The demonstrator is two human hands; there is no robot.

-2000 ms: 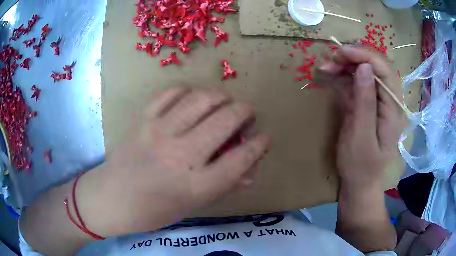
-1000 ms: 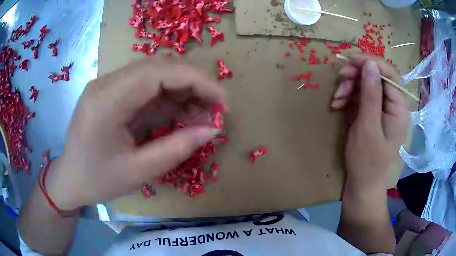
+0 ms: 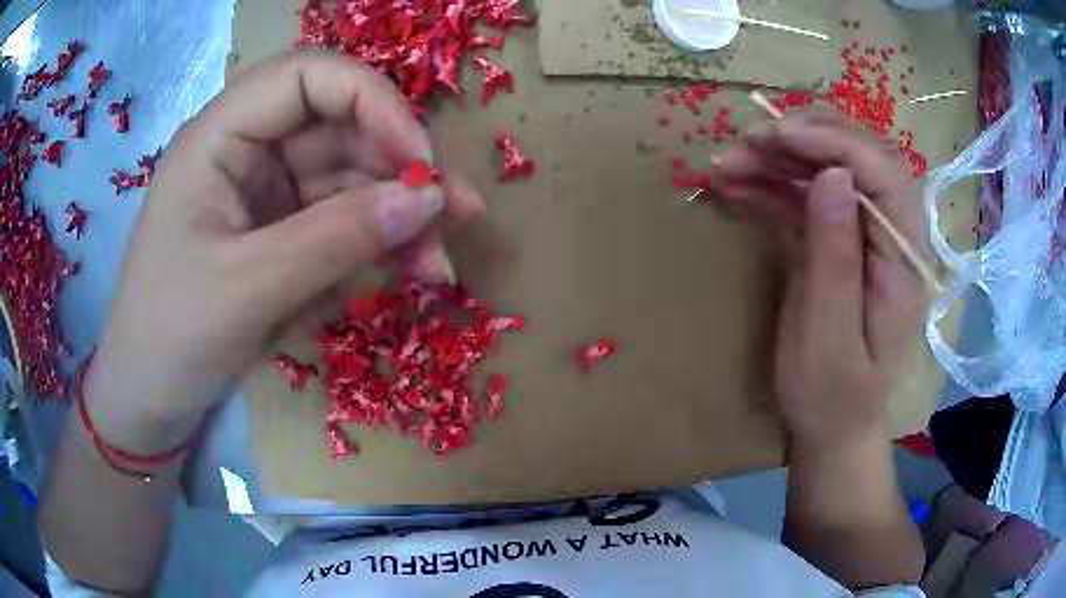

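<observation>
My left hand (image 3: 281, 199), bare with a red string at the wrist, pinches a small red figure piece (image 3: 419, 175) between thumb and fingertips, above the board's left side. Most of the piece is hidden by the fingers. My right hand (image 3: 836, 257) holds a thin pale glue stick (image 3: 894, 237), its tip pointing up and left near the small red bits (image 3: 867, 96). A loose pile of red figure pieces (image 3: 403, 362) lies below my left hand. Another pile (image 3: 409, 41) lies at the top left of the board. Single pieces lie at the middle (image 3: 597, 353) and upper middle (image 3: 511, 157).
The cardboard work board (image 3: 655, 432) lies under the piles. A white glue cap (image 3: 698, 21) with a stick in it sits on a small cardboard piece (image 3: 596, 47). More red pieces lie on the shiny tabletop (image 3: 152, 70) at left. Clear plastic bags (image 3: 999, 257) are at right.
My left hand has moved up and left with the pinched piece, uncovering more of the lower pile. My right hand has shifted slightly left, still holding the stick.
</observation>
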